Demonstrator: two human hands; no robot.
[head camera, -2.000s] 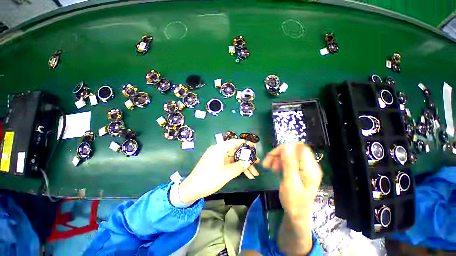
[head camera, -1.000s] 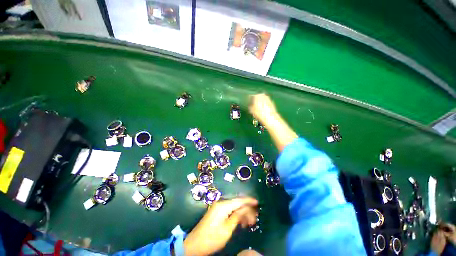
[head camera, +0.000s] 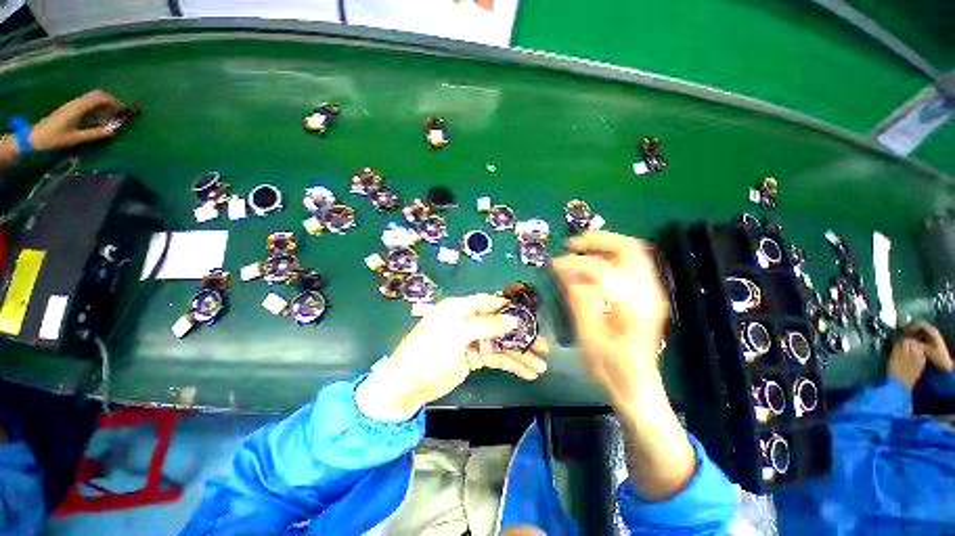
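My left hand (head camera: 450, 343) holds a round dark watch unit (head camera: 515, 327) with copper glints between thumb and fingers, low in the middle of the view. My right hand (head camera: 613, 298) is raised just to the right of it, blurred, with its fingers bent close together. Whether it holds a thin tool cannot be told. A dark box edge shows beside and partly behind my right hand, and the hand hides most of it. Many similar units (head camera: 398, 259) with small white tabs lie on the green surface (head camera: 346, 361) beyond my left hand.
A tall black compartment tray (head camera: 726, 345) with ringed cases stands at right. A black equipment box (head camera: 79, 262) and white paper slip (head camera: 189, 254) are at left. Another person's hand (head camera: 79, 120) touches a unit at far left; a neighbour's hands (head camera: 919, 351) are at right.
My right hand has come back from the far side of the surface to beside my left hand. My left hand now holds up a unit. Another person's hand has appeared at far left.
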